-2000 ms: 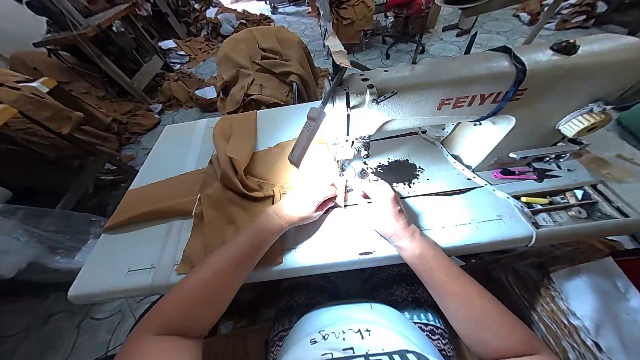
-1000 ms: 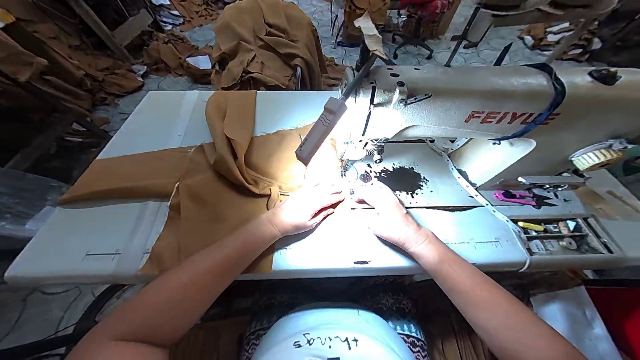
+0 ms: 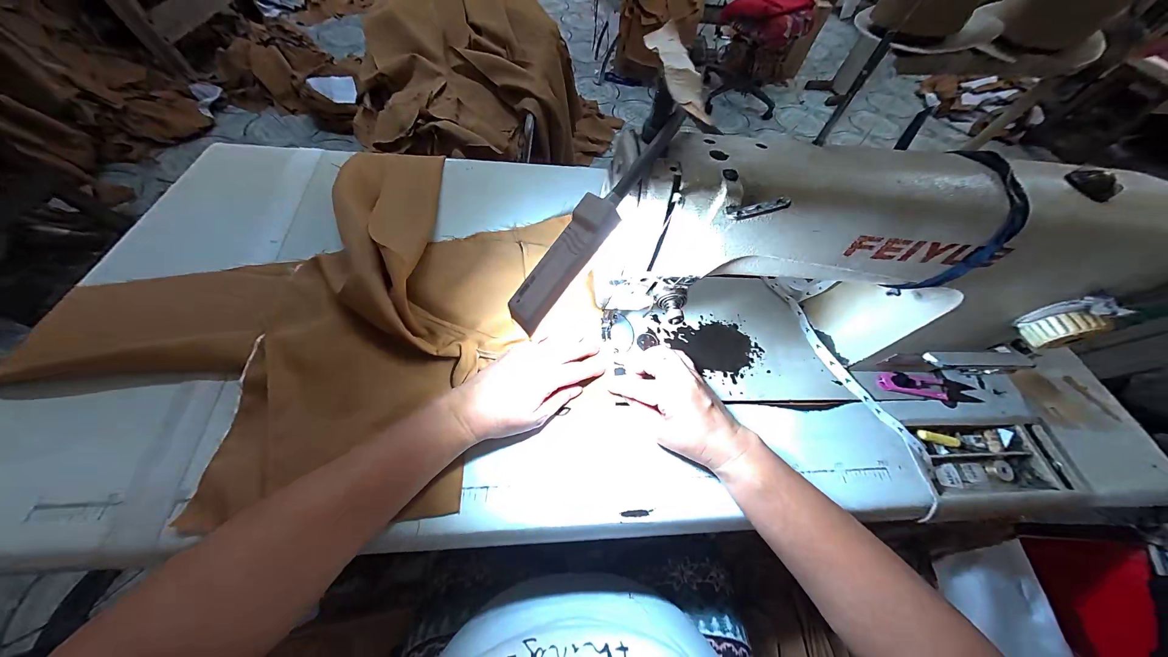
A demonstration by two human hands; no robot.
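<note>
A brown fabric garment piece [image 3: 356, 392] lies over the left part of the white sewing table [image 3: 584, 497], its right end reaching the needle area of a Feiyue sewing machine [image 3: 821, 201]. My left hand [image 3: 525, 383] rests on the right edge of the cloth, just in front of the presser foot, fingers bent. Opposite it, my right hand [image 3: 680, 406] is on the machine bed with its fingertips near the needle. Strong glare from the lamp [image 3: 566, 265] hides what the fingertips touch, so I cannot tell whether either hand grips the cloth.
Pink thread snips [image 3: 922, 386] lie at the right, beside a brush [image 3: 1063, 324] and a tray of bobbins and small parts [image 3: 985, 461]. A measuring tape [image 3: 835, 365] runs down to the table's front edge. Brown fabric [image 3: 465, 82] is heaped behind the table.
The view has shifted between frames. Both hands stay close to the needle, and the brown cloth lies much as before.
</note>
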